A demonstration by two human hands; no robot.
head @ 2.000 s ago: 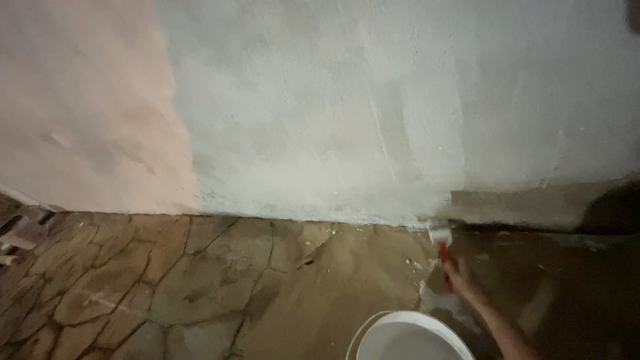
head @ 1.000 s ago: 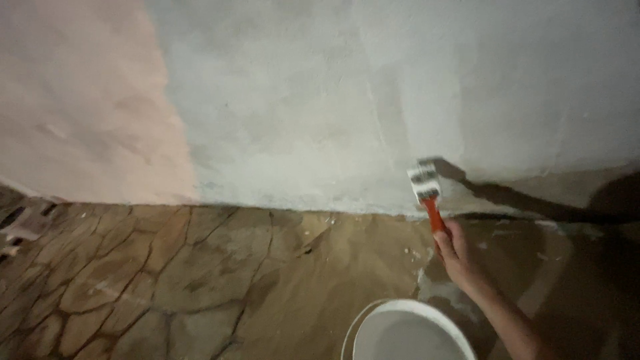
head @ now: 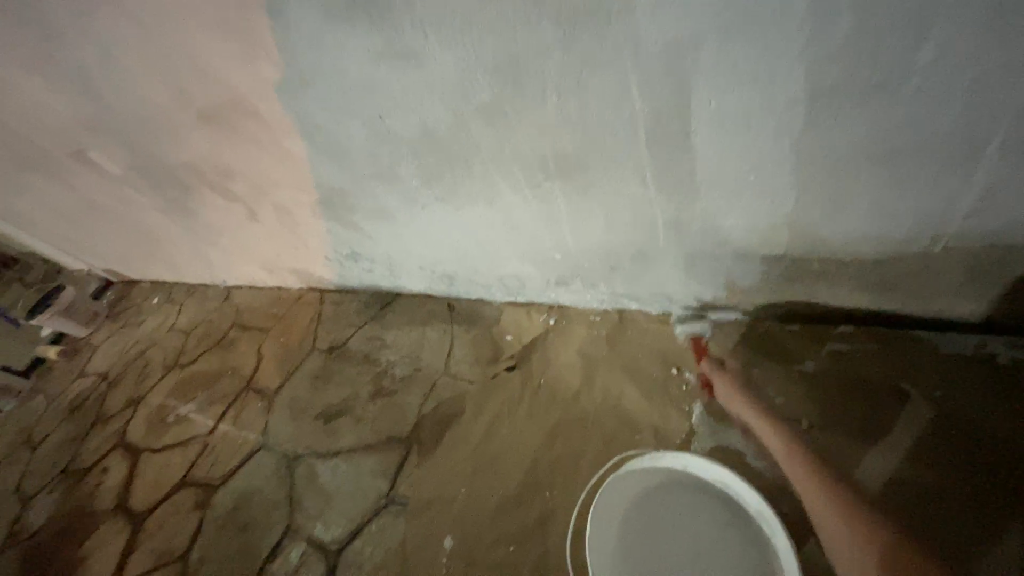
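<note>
My right hand is closed around the red handle of a paintbrush. The white-coated bristles are at the foot of the wall, where it meets the floor. White-grey paint covers the middle of the wall, while its left part is pink. A darker grey-brown strip runs low along the wall at the right. Below my hand, a white bucket with a wire handle holds pale grey paint. My left hand is out of view.
Brownish sheeting or paper, spotted with paint, lies under the bucket. Irregular stone paving covers the floor to the left. Several blurred items stand at the far left edge. The floor at the right is in deep shadow.
My right hand has lowered the brush from the wall surface back to the wall's base, where it also was two seconds ago. The bucket stays below it.
</note>
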